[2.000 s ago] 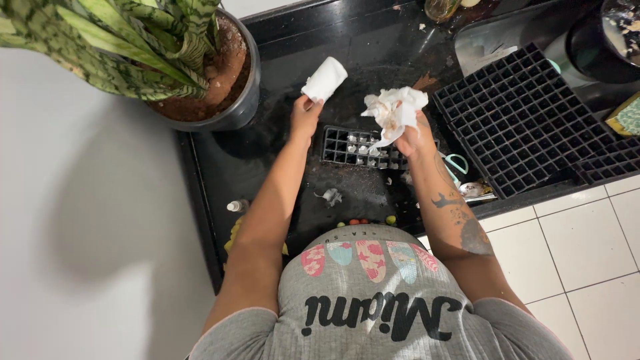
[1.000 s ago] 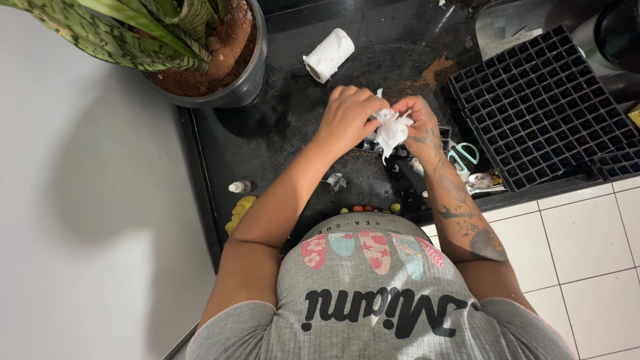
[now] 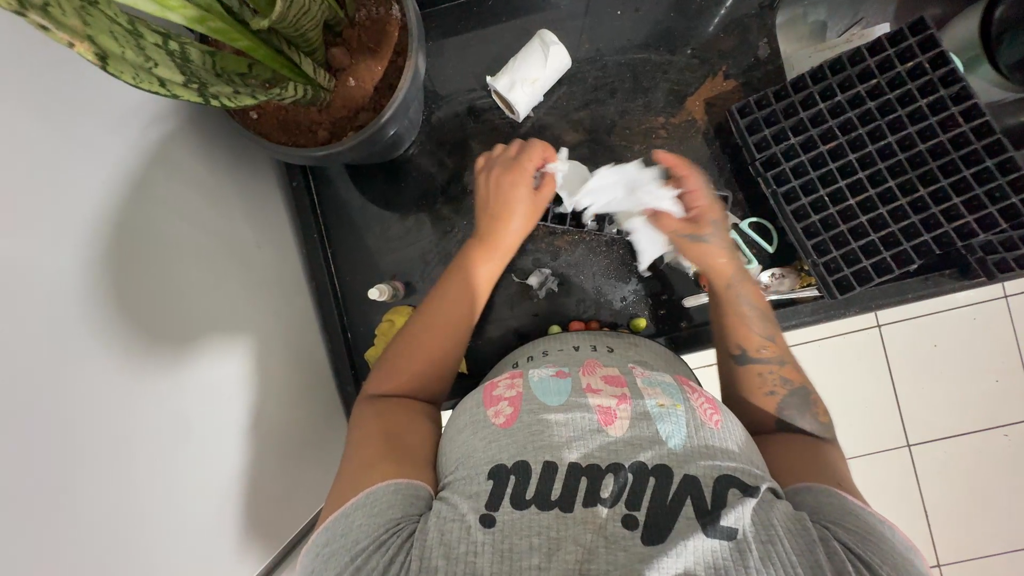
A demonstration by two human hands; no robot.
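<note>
My left hand (image 3: 514,188) pinches one torn end of white tissue paper (image 3: 628,190) between thumb and fingers. At the other side, my right hand (image 3: 694,212) grips the larger crumpled part, its fingertips slightly blurred. Beneath the paper and both hands lies a small black seedling tray (image 3: 582,222), mostly hidden, with white bits in some cells. Beyond the left hand, a white paper roll (image 3: 530,74) rests on its side on the black countertop. A small grey-white scrap of paper (image 3: 541,281) lies nearer my body.
A potted snake plant (image 3: 352,120) stands at the far left. Large black seedling trays (image 3: 872,152) fill the right side. Scissors with mint handles (image 3: 756,240) and a metal spoon (image 3: 780,279) lie near my right forearm. A small bottle (image 3: 386,291) and yellow object (image 3: 388,332) are left; small round fruits (image 3: 638,325) line the front edge.
My left hand has let go of the paper roll, which now lies on the countertop, and holds tissue instead. The hands have moved apart since one second ago, with the paper spread between them.
</note>
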